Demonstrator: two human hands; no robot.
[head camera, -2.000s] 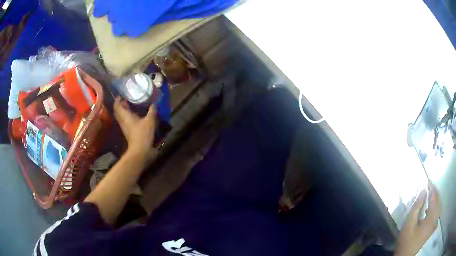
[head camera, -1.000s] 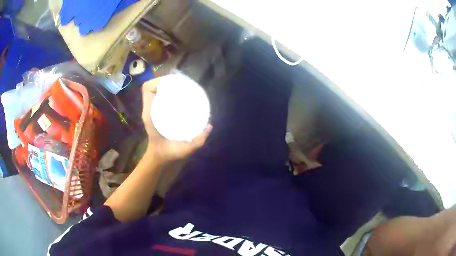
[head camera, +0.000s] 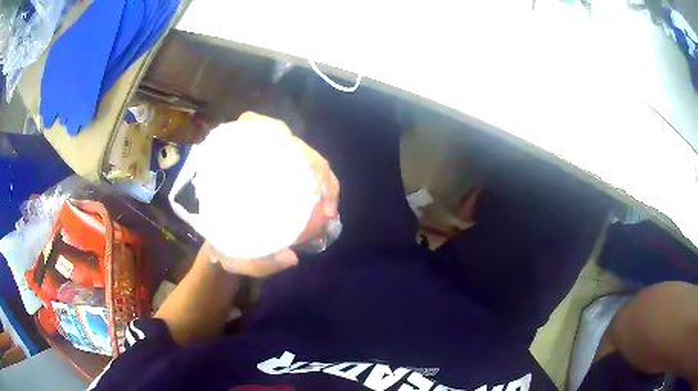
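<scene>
A bright white round item (head camera: 256, 191) is held over my lap, overexposed so its detail is lost. My left hand (head camera: 325, 191) is wrapped around it, fingers on its right side and below. A small clear crinkled bit shows by the fingers. On the right, a forearm or wrist (head camera: 662, 324) shows large and blurred at the edge; my right hand's fingers cannot be made out.
The white machine table (head camera: 428, 61) crosses the top, with a white loop (head camera: 337, 80) hanging at its edge. Overlapping blue pieces (head camera: 92, 65) lie on a pale surface at upper left. A red plastic basket (head camera: 111, 282) with packets stands at lower left, near clear plastic (head camera: 57, 206).
My left hand has brought the white round item up from beside the basket, closer to the camera. My right hand has left the table's right side. The view has turned.
</scene>
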